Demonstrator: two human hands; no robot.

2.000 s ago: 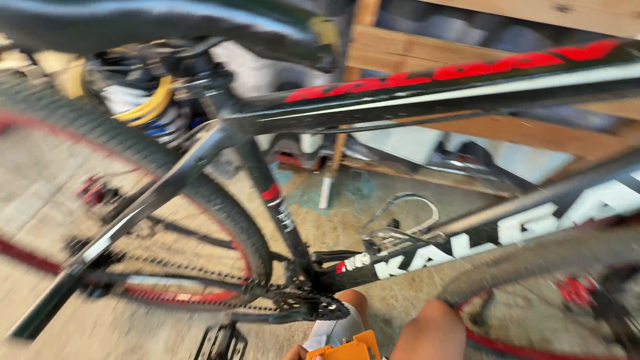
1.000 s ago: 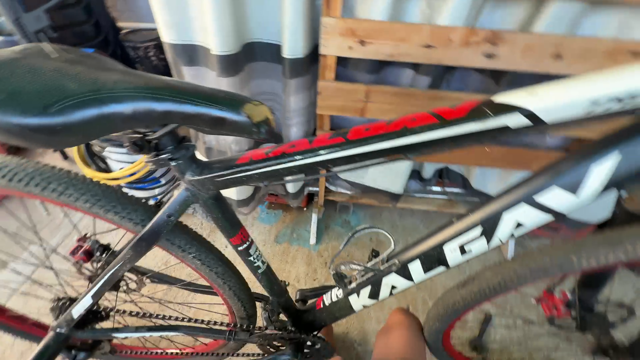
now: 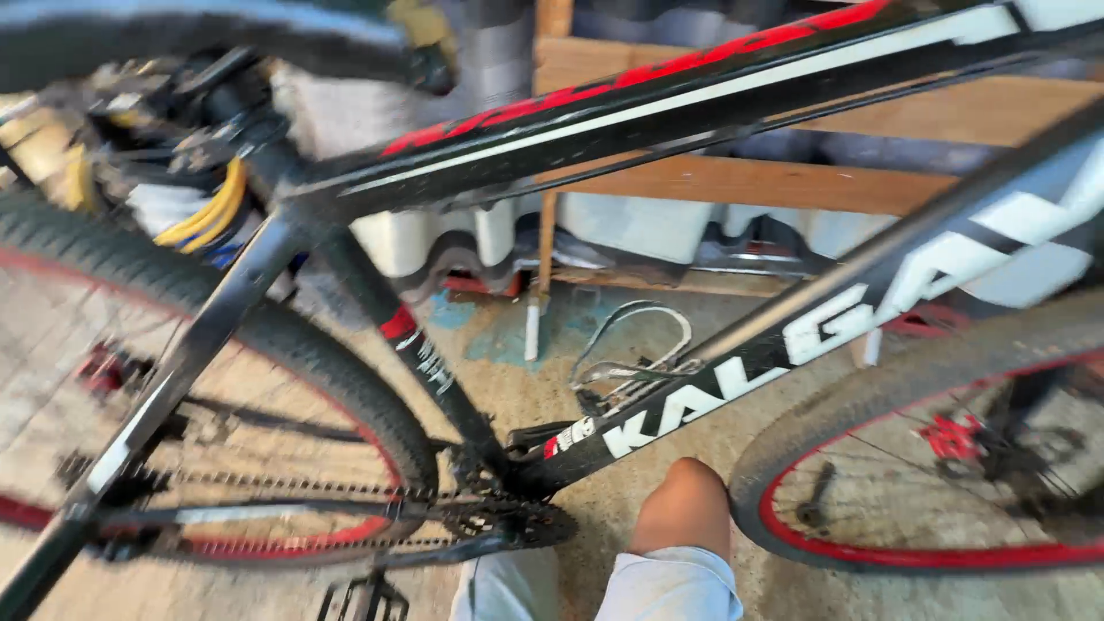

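Neither my left hand nor my right hand is in view. A black Kalgav bicycle frame [image 3: 655, 431] with white and red lettering spans the view. The saddle [image 3: 207, 39] is at the upper left, blurred. Below it are the rear wheel's tyre [image 3: 345, 371], the chain [image 3: 302, 483] and the chainring [image 3: 517, 522]. A pedal [image 3: 362, 601] shows at the bottom edge. The front wheel's tyre [image 3: 776, 431] is at the right, with a red brake caliper [image 3: 949, 437] near its hub. A bottle cage [image 3: 634, 371] sits on the down tube.
My bare knee [image 3: 681, 504] and light shorts [image 3: 668, 586] are below the down tube, close to the front tyre. Behind the bicycle stand wooden slats [image 3: 742, 183] and a grey and white curtain [image 3: 487, 233]. Yellow cable [image 3: 216, 207] hangs behind the seat tube.
An orange object, with what looks like a fingertip beside it, was at the bottom edge two seconds ago and is out of view now. The view has swung up and back down.
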